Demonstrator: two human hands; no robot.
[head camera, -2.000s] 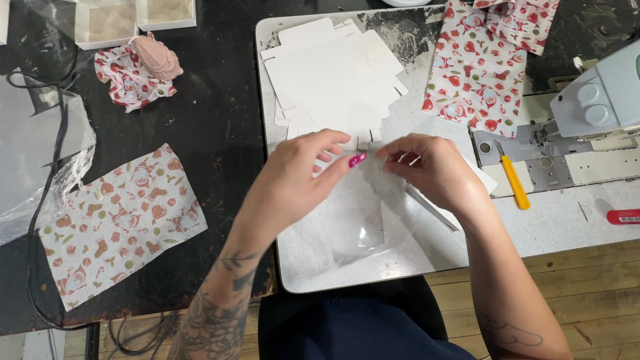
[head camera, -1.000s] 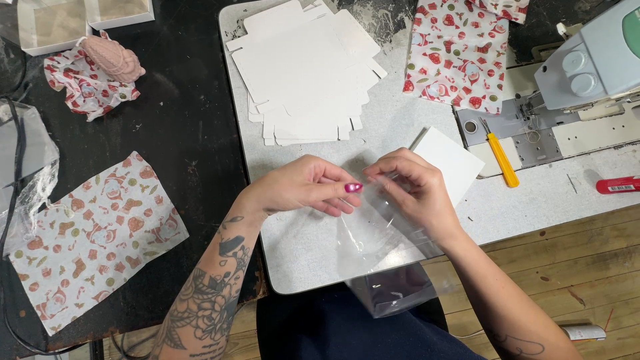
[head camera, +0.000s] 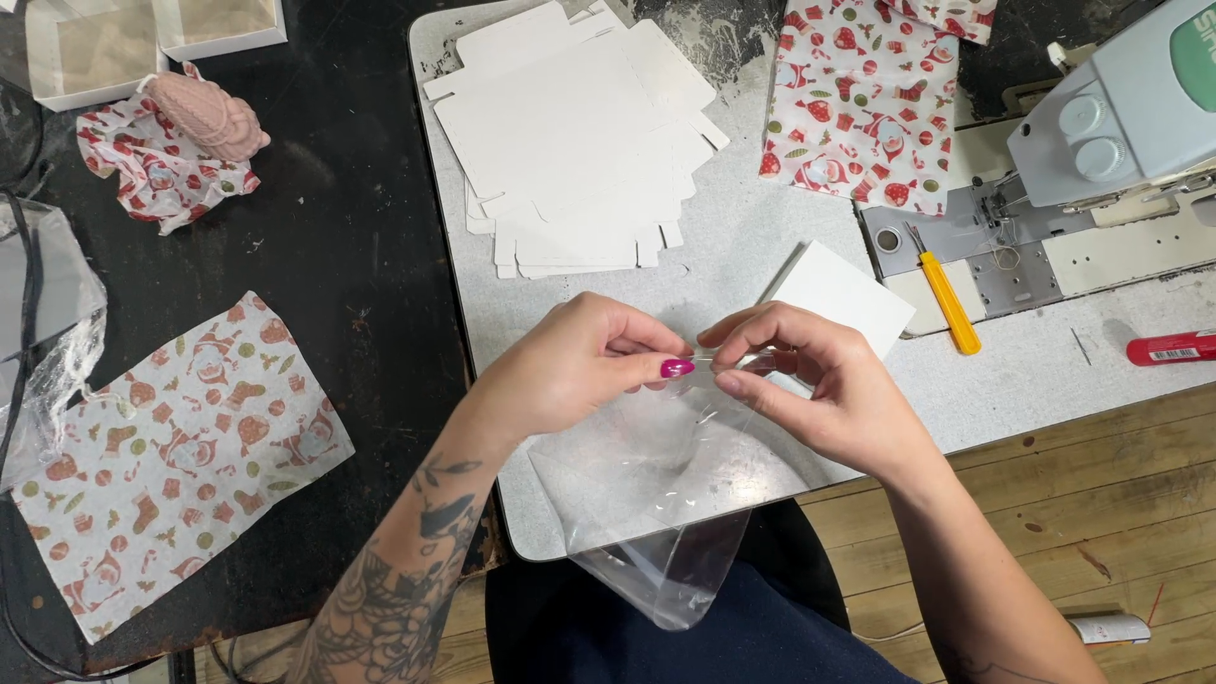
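Between my hands hangs a clear plastic bag (head camera: 665, 475), its upper edge pinched by the fingertips of both. My left hand (head camera: 594, 356) holds that edge with thumb and forefinger, and my right hand (head camera: 793, 370) grips it just beside. The bag's lower end hangs over the front edge of the light tabletop. A white folded cardboard box (head camera: 845, 294) lies partly behind my right hand. Beyond my hands sits a stack of flat white box blanks (head camera: 579, 133).
A sewing machine (head camera: 1111, 114), a yellow-handled seam ripper (head camera: 948, 299) and a red tool (head camera: 1173, 349) are at right. Patterned paper (head camera: 864, 104) lies near the machine. On the dark table are another patterned sheet (head camera: 180, 456), a pink figurine (head camera: 209, 114) and open white boxes (head camera: 95, 57).
The clear bag now hangs down over the table's front edge; two seconds ago it lay on the tabletop. Both hands have stayed close together at its edge. The view has shifted somewhat.
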